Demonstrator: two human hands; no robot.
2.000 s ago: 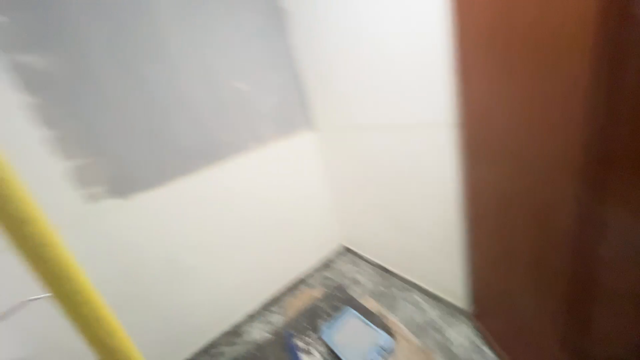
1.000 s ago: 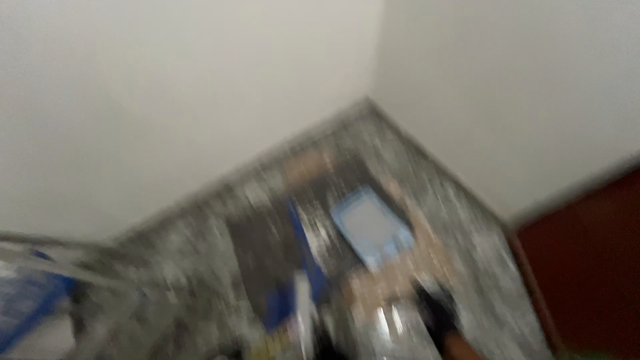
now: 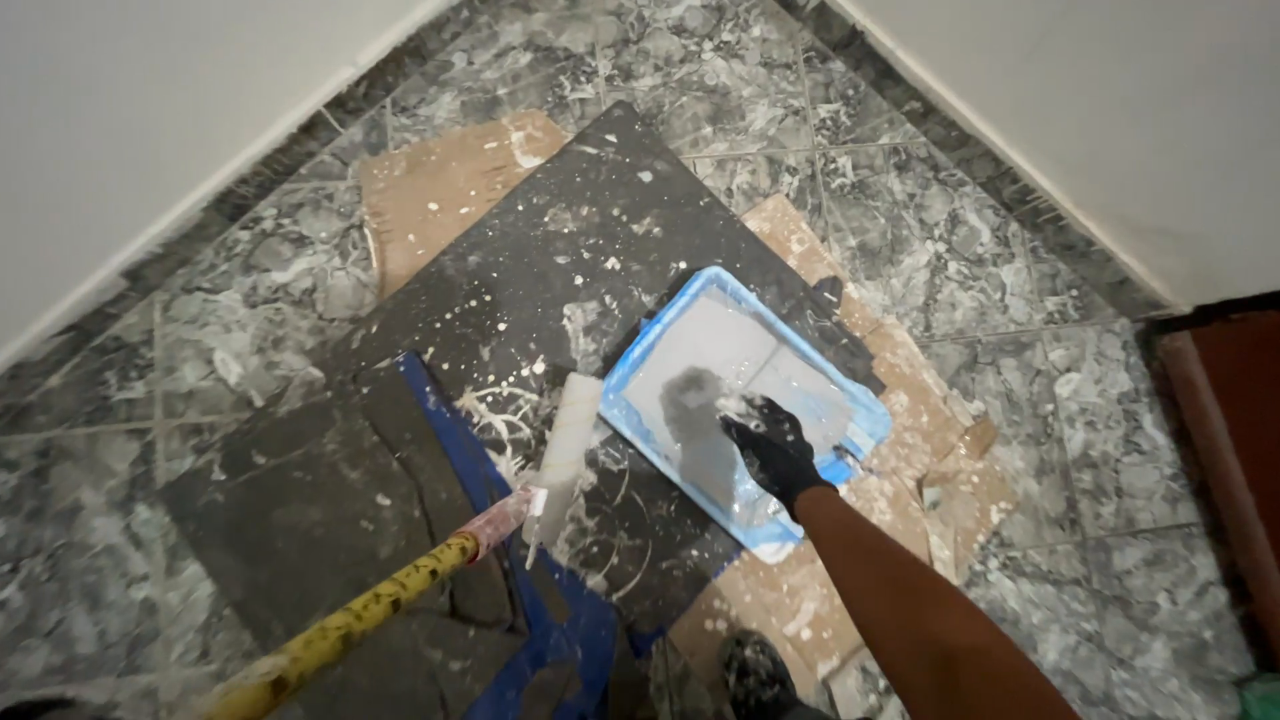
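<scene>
My right hand point(image 3: 775, 445), in a black glove, reaches down over a blue-edged paint tray point(image 3: 625, 360) holding pale grey-white paint point(image 3: 715, 330). Its fingertips look smeared with white; whether they hold anything cannot be told. Left of the tray a white paint roller point(image 3: 565, 445) rests on a dark, paint-spattered sheet point(image 3: 560, 240). The roller's pink grip joins a yellow extension pole point(image 3: 370, 610), which runs out of view at the bottom left. My left hand is not plainly in view; a dark shape at the bottom left edge is unclear.
Spattered cardboard point(image 3: 450, 180) lies under the sheet on marbled floor tiles point(image 3: 270, 290). A blue strip-like piece point(image 3: 445, 420) lies beside the roller. Pale walls meet the floor on both sides. A reddish-brown panel point(image 3: 1235, 390) stands at right. A dark shoe point(image 3: 755, 675) shows at the bottom.
The view has tilted down from the walls to the floor. My right hand, low in the frame one second ago, is now over the paint tray.
</scene>
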